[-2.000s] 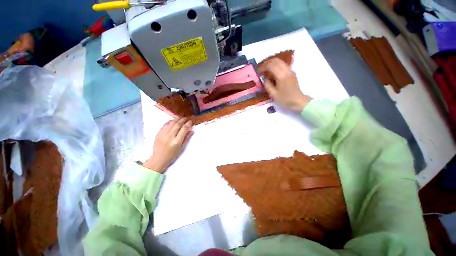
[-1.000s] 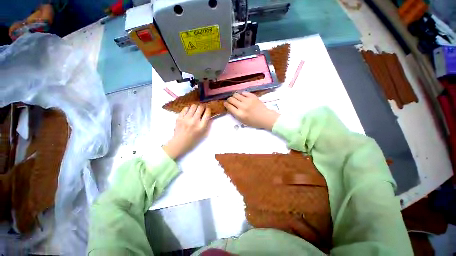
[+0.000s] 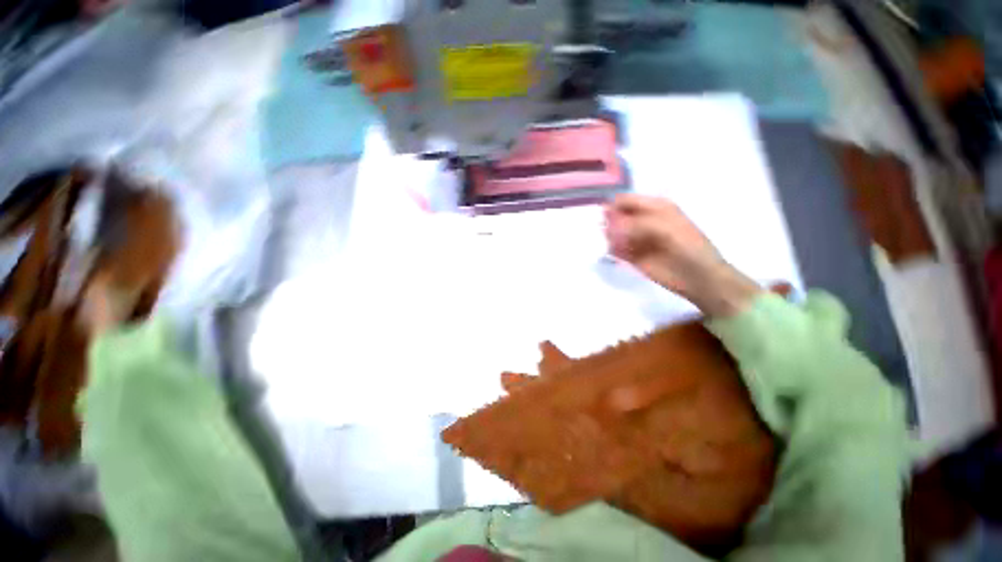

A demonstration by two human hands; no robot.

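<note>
The picture is blurred. The dark clamp frame with its pink slotted insert (image 3: pixel 560 156) stands under the machine head, with no brown panel showing beneath it. My right hand (image 3: pixel 657 239) is just below the frame's right corner, fingers bent together; whether they pinch anything is unclear. My left hand (image 3: pixel 108 302) is a faint blur at the far left, at the brown panel bundle (image 3: pixel 148 236); its fingers cannot be made out. Brown sewn panels (image 3: pixel 626 428) lie in an overlapping pile nearest my body, partly beside my right sleeve.
The machine head (image 3: pixel 472 104) with its yellow label stands at the top centre. The white sheet (image 3: pixel 440 296) spans the middle. A clear plastic bag (image 3: pixel 225 209) lies around the bundle at left. Brown strips (image 3: pixel 892 203) lie at right beyond the dark grey mat (image 3: pixel 819 209).
The brown panel has left the clamp area, and the pile near my body looks rearranged, with extra pointed edges. My left hand has moved far left to the bundle; my right hand has moved right.
</note>
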